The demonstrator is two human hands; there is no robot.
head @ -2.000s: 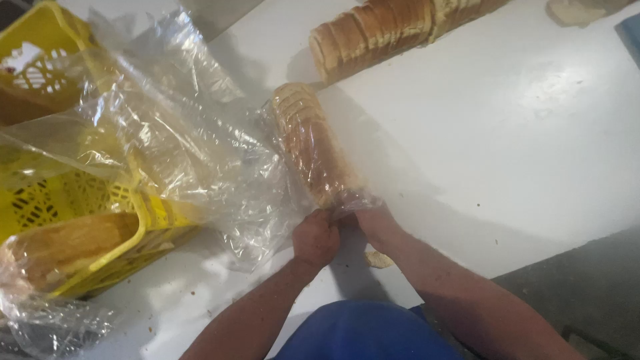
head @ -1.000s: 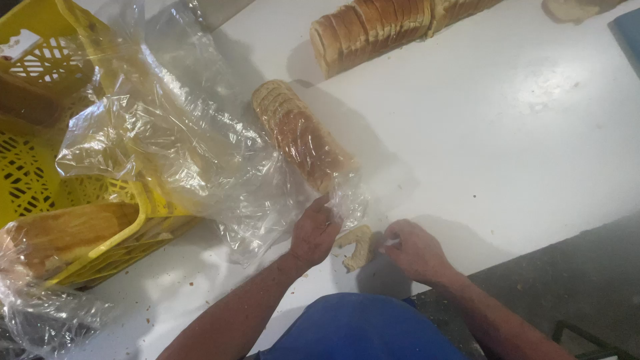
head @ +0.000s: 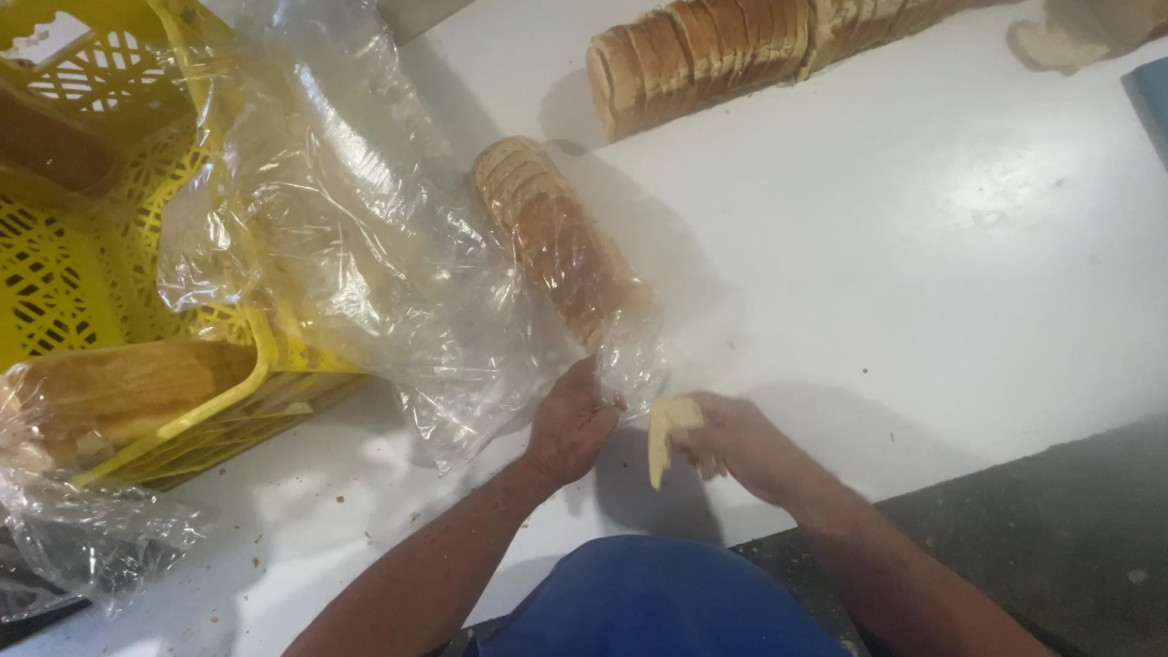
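A sliced bread loaf [head: 570, 251] lies slantwise on the white table inside a clear plastic bag [head: 634, 360]. My left hand [head: 575, 420] grips the gathered end of that bag, just below the loaf. Close by on the right, my right hand [head: 744, 443] pinches a curved piece of bread [head: 671, 433] between thumb and fingers, raised near the bag's end. More clear plastic film [head: 365, 210] spreads crumpled from the loaf's left side over the crate's edge.
A yellow plastic crate [head: 260, 365] on the left holds a bagged loaf [head: 137, 392] and a darker loaf [head: 55, 137]. A long row of bread slices [head: 703, 55] lies across the top of the white table [head: 894, 228]. Bread pieces [head: 1058, 46] and a blue edge [head: 1152, 100] are at upper right.
Both hands were together at the bag's end two seconds ago. One second ago the bread piece lay on the table between them; my right hand has since picked it up.
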